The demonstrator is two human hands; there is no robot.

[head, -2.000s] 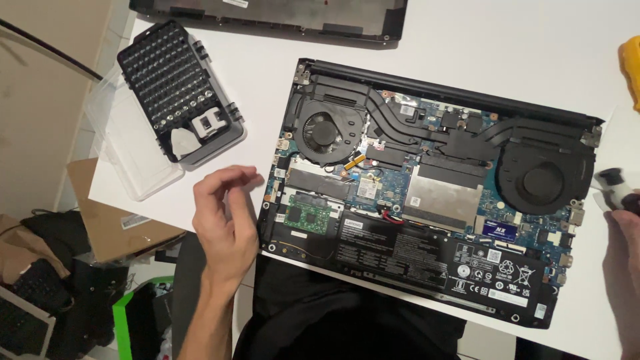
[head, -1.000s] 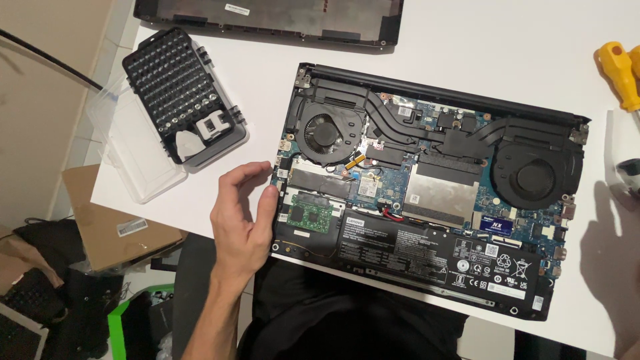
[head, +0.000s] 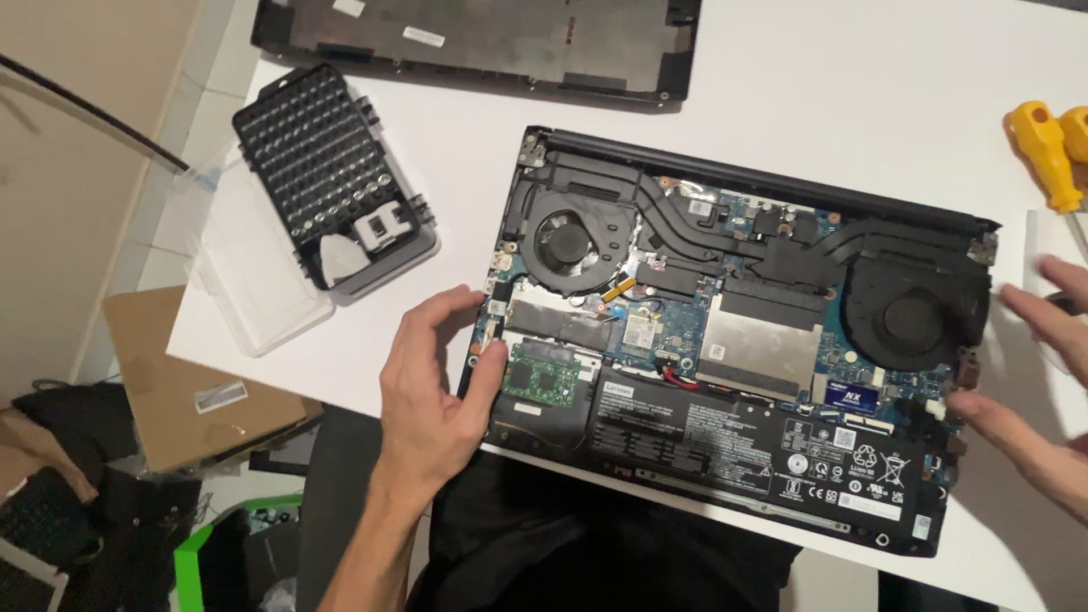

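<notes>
An opened Lenovo laptop base (head: 765,340) lies on the white table, its two fans, heat pipes, circuit board and black battery (head: 731,442) exposed. Around its left edge my left hand (head: 438,382) rests, thumb on the rim near the small green board (head: 541,376) and fingertips at the side. At the laptop's right side is my right hand (head: 1033,399), partly cut off by the frame, with its fingers apart. The thumb reaches the right edge, and nothing shows in its grasp. Whether the left hand bears any of the laptop's weight cannot be told.
A screwdriver bit case (head: 327,170) with a clear lid (head: 255,263) lies left of the laptop. Behind is the removed bottom cover (head: 493,51). Yellow-handled tools (head: 1045,157) lie at far right. Below the table at left are a cardboard box (head: 195,399) and a green-edged box (head: 191,561).
My right hand has come into view beside the laptop's right edge, with its fingers spread. My left hand has moved from just beside the laptop onto its left edge.
</notes>
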